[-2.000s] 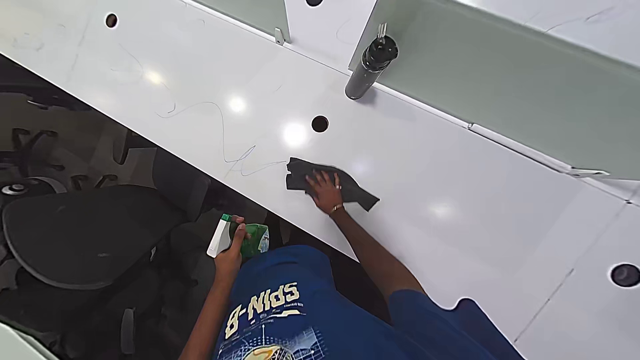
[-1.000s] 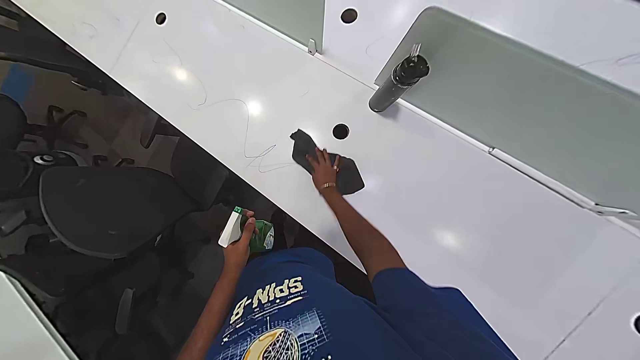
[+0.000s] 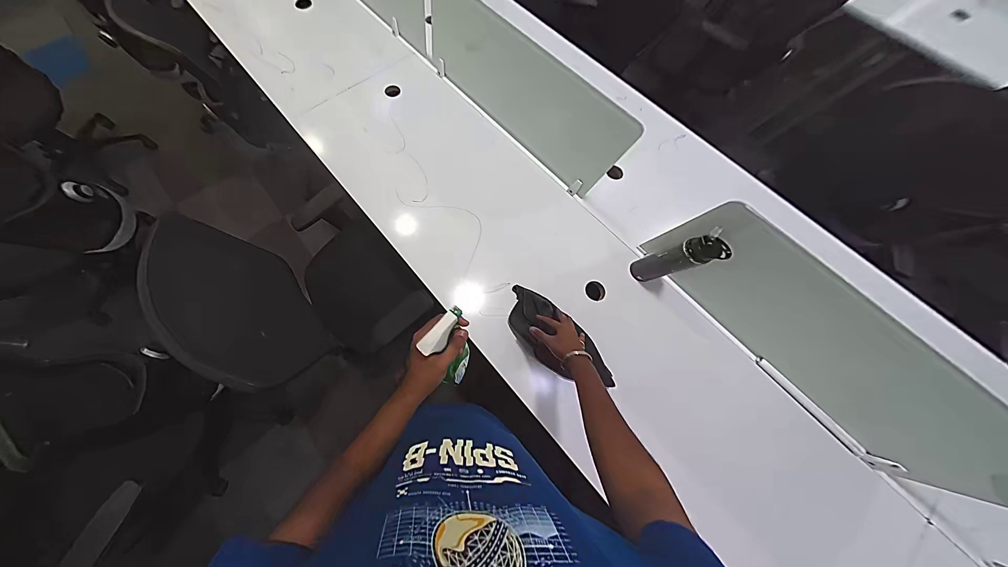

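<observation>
My left hand [image 3: 431,358] is wrapped around a green spray bottle with a white trigger head [image 3: 441,332], held near the front edge of the white desk [image 3: 693,409]. A dark cloth [image 3: 529,324] lies bunched on the desktop under my right hand [image 3: 561,337], whose fingers press on it; a bracelet is on that wrist. Thin scribbled pen-like lines [image 3: 479,228] run over the desk to the left of the cloth. Beyond the cloth is a round cable hole [image 3: 595,290].
A dark bottle [image 3: 665,262] stands by the frosted divider panel [image 3: 835,339]. Another divider panel [image 3: 543,102] continues along the desk. Black office chairs [image 3: 228,303] crowd the floor on the left, close to the desk edge.
The view has turned noticeably. My left hand, with the spray bottle, has come up closer to the desk edge. The cloth under my right hand has changed shape.
</observation>
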